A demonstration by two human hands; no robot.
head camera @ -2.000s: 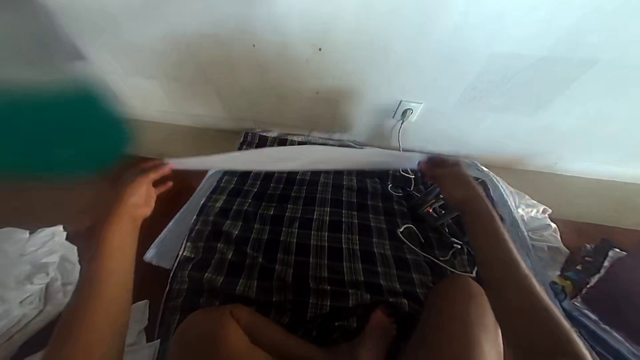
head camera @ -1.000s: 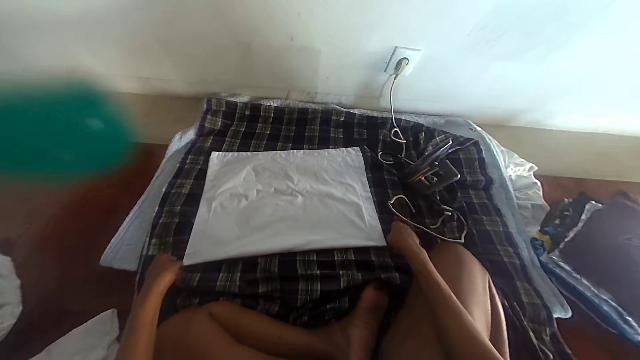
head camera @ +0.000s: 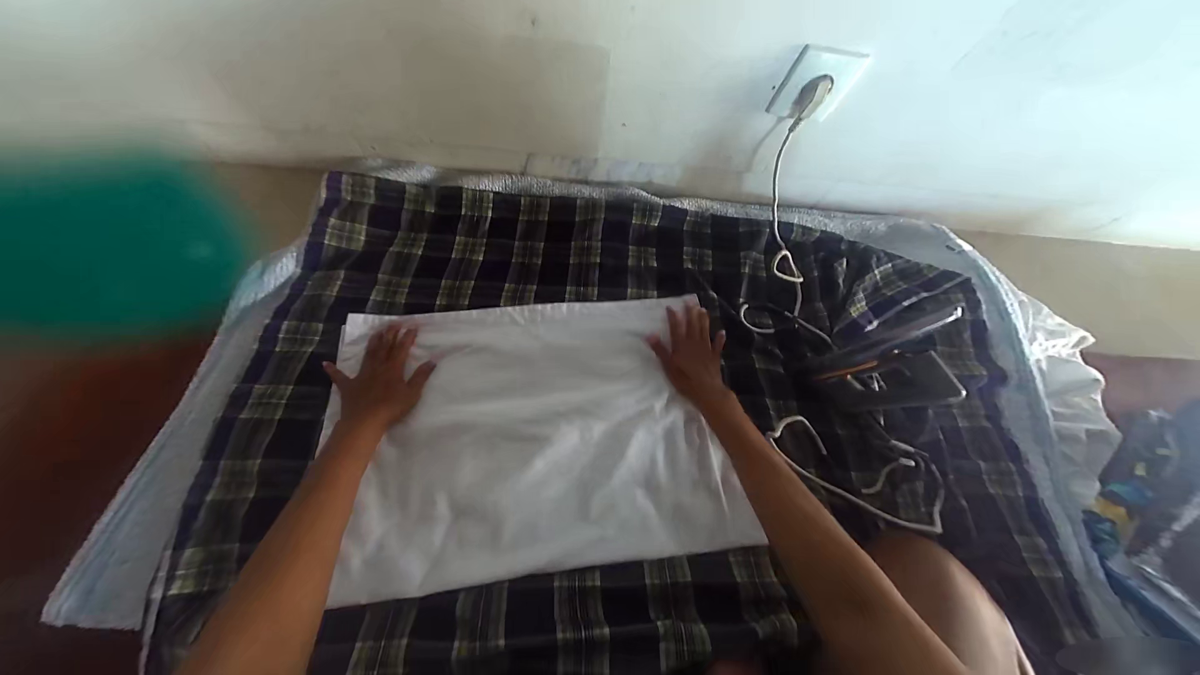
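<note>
A white cloth [head camera: 553,450], folded into a rough rectangle with soft wrinkles, lies flat on a dark plaid blanket [head camera: 534,244]. My left hand [head camera: 380,375] rests palm down on its far left corner, fingers spread. Near the far right corner, my right hand [head camera: 692,356] lies palm down on the cloth, its fingers also apart. Neither hand grips anything. To the right of my right hand, dark devices [head camera: 891,375], perhaps phones, sit on the blanket among white cables [head camera: 844,492].
A white plug [head camera: 814,94] sits in a wall socket [head camera: 834,66], its cord running down to the blanket. A pale towel-like layer [head camera: 150,525] shows beneath the plaid. White fabric [head camera: 1069,384] bunches at the right. A blurred green shape [head camera: 112,244] covers part of the left.
The cloth was stretched between my hands in the air, then lay on the blanket with my hands at its near corners. Both hands have moved to its far side and now rest on it.
</note>
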